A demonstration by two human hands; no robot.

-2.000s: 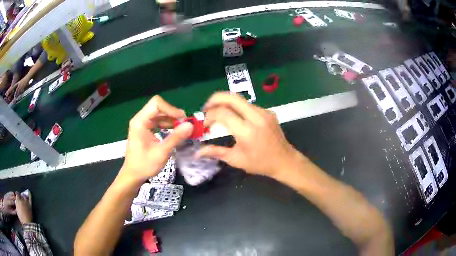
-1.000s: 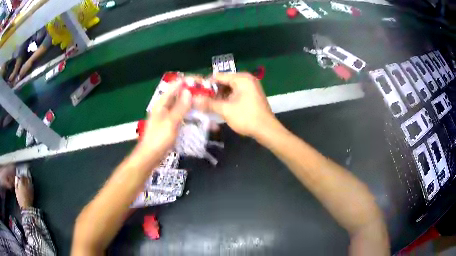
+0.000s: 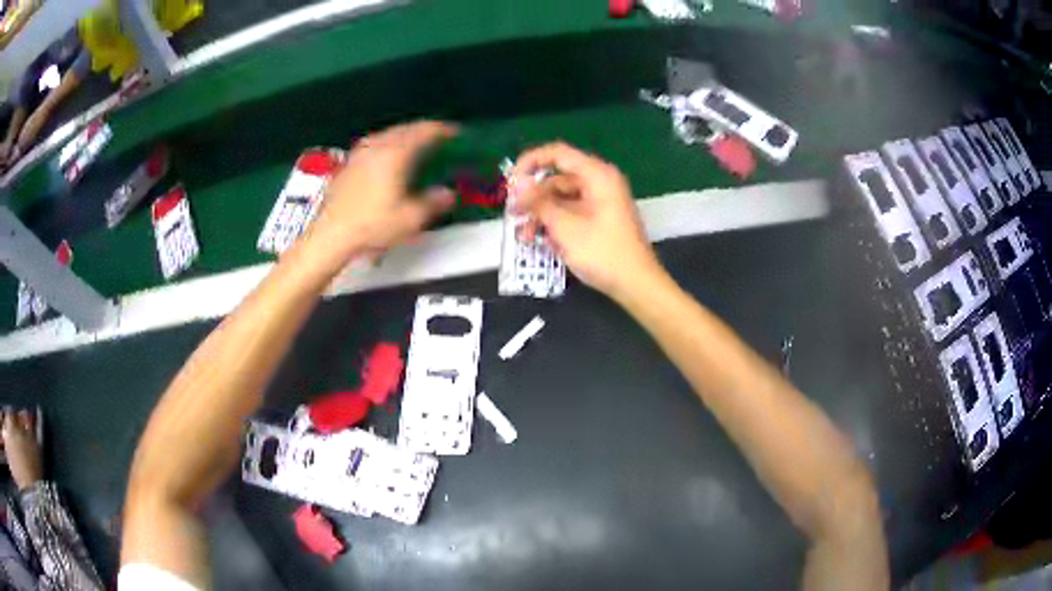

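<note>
My left hand [image 3: 387,196] is over the belt edge, empty, with thumb and fingers apart. My right hand [image 3: 583,219] has its fingers on the upper end of a pale panel [image 3: 533,268], which lies across the belt edge rail. A dark red piece [image 3: 479,189] is between my hands, blurred. On the bench in front are a bare panel [image 3: 442,375] with a large rounded opening, another panel [image 3: 375,476] lying crosswise, loose red pieces [image 3: 339,411] and two small white strips [image 3: 496,418]. My right fingers hide the held panel's top end.
The green conveyor belt [image 3: 381,87] carries units with red ends [image 3: 302,199] at left and a panel [image 3: 744,119] with a red piece at right. A black tray [image 3: 911,335] of pale panels stands right. A slanting frame post [image 3: 52,271] and another person's hand [image 3: 21,448] are at left.
My hands have parted, and the blurred pale and red bundle between them is gone. Panels, red pieces and white strips now lie spread on the bench. Units on the belt have shifted left.
</note>
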